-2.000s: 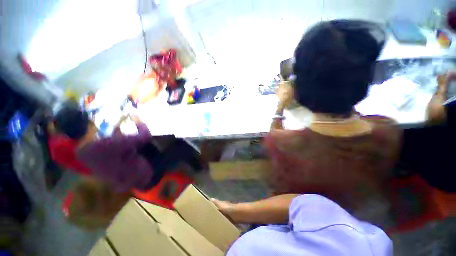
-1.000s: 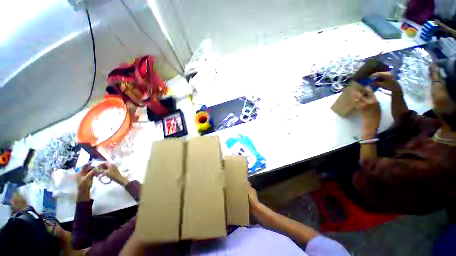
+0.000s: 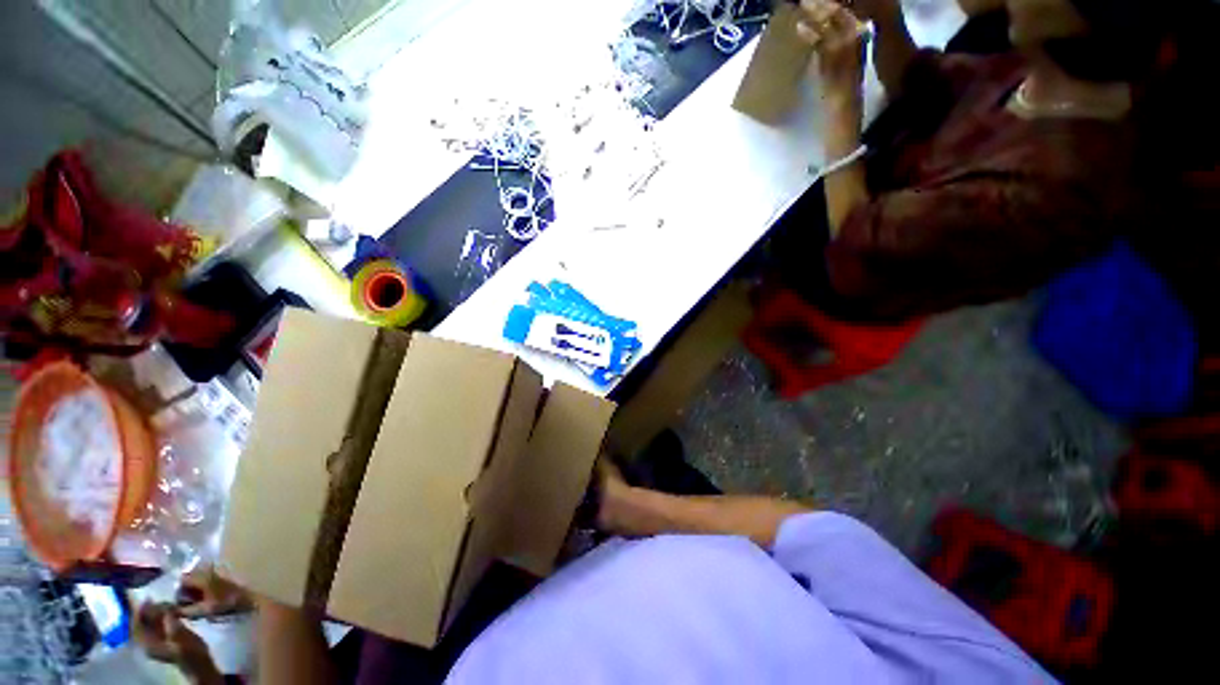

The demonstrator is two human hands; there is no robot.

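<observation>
A row of three small closed brown boxes (image 3: 426, 488) is held up in front of me, tilted, at the lower left centre. The right-hand box (image 3: 565, 468) is set lower than the others. My right hand (image 3: 613, 498) presses on the right end of the row, its fingers partly hidden behind the box. My left hand (image 3: 292, 645), blurred and cut off by the bottom edge, is at the lower end of the leftmost box (image 3: 297, 448); its fingers are hidden.
The white table (image 3: 709, 201) holds white cables (image 3: 515, 147), a yellow tape roll (image 3: 388, 290), blue-and-white packs (image 3: 575, 335) and an orange basin (image 3: 83, 462). A seated person (image 3: 990, 187) works at right; another person's hands (image 3: 187, 622) show lower left. Red stools (image 3: 1024, 589) stand on the floor.
The view has swung and tilted, bringing the boxes left of centre over the table side. The boxes have stayed between my hands. The seated person at right now appears higher up.
</observation>
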